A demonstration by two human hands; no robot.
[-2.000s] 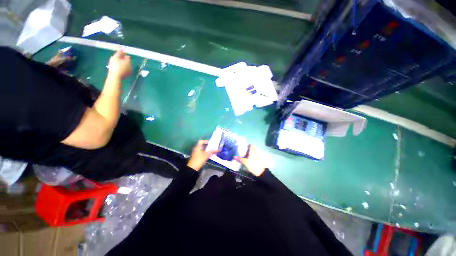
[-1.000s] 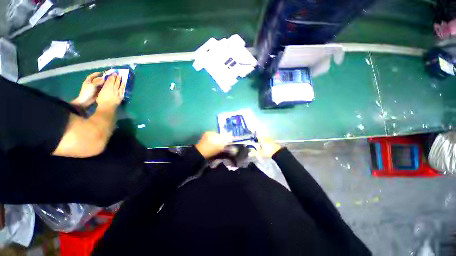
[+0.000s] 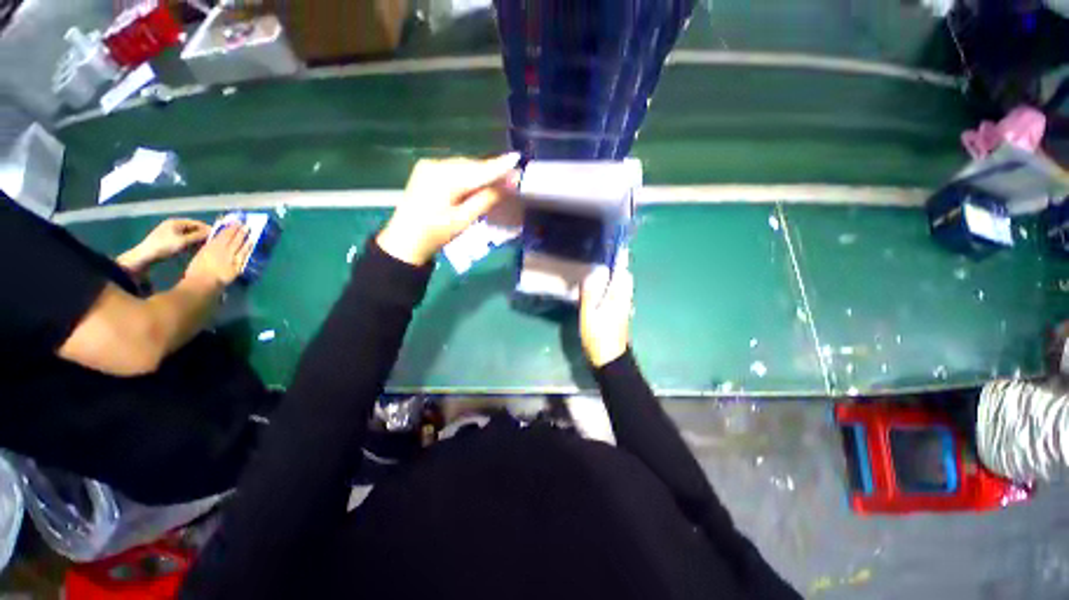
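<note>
The dark blue carton [image 3: 549, 307] stands open in front of me on the green bench, its pale lid flap [image 3: 580, 188] raised at the back. A dark panel and a pale strip show in its opening, blurred. My left hand [image 3: 443, 209] is at the flap's upper left corner, with thumb and forefinger at its edge. My right hand [image 3: 606, 314] holds the carton's front right side. The small retail box seen earlier is in neither hand; whether it lies in the carton is unclear. White sheets [image 3: 475, 244] lie left, partly hidden by my left hand.
A tall dark blue stack [image 3: 586, 70] stands behind the carton. At left, another person's hands [image 3: 211, 258] work on a small blue-white box [image 3: 249, 240]. A dark blue box [image 3: 971, 223] lies far right. A red stool [image 3: 909, 457] stands on the floor at right.
Both hands have left the front edge, where they held the small printed box, and moved forward to the open carton. The view has shifted, so the carton is now more central.
</note>
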